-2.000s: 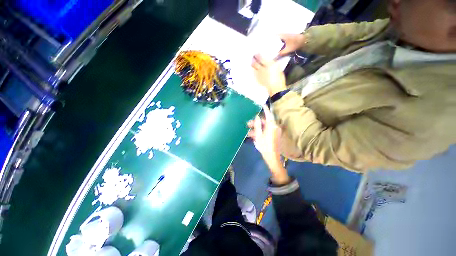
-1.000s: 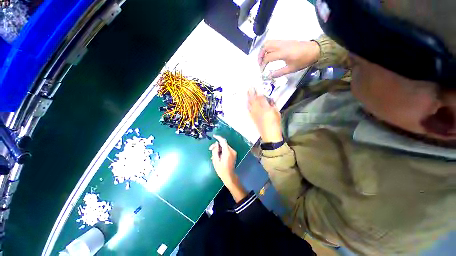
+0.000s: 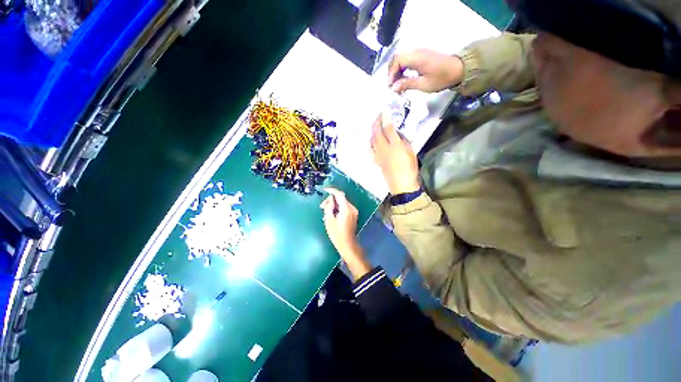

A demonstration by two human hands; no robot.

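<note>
My right hand (image 3: 341, 224), bare with a dark striped cuff, is over the green mat beside the wire bundle. Its thumb and forefinger are near each other with a small dark spot between them; I cannot tell whether it holds a thing. The orange-yellow wire leads (image 3: 287, 138) with black ends lie in a heap just above and left of the hand, partly on the white sheet. My left hand is not in view. Two loose heaps of small white plastic parts, a larger one (image 3: 213, 225) and a smaller one (image 3: 158, 299), lie on the mat.
White housings (image 3: 149, 345) stand at lower left, some cut off by the edge. A pen (image 3: 220, 296) and a paper label (image 3: 255, 351) lie on the mat (image 3: 280, 257). A neighbour (image 3: 523, 224) handles a pale part over the white sheet (image 3: 351, 127). Blue bins (image 3: 82, 82) stand upper left.
My right hand has moved from the mat's near edge, beside the neighbour's sleeve, to beside the wire bundle. The camera view has shifted. The neighbour's hands have moved.
</note>
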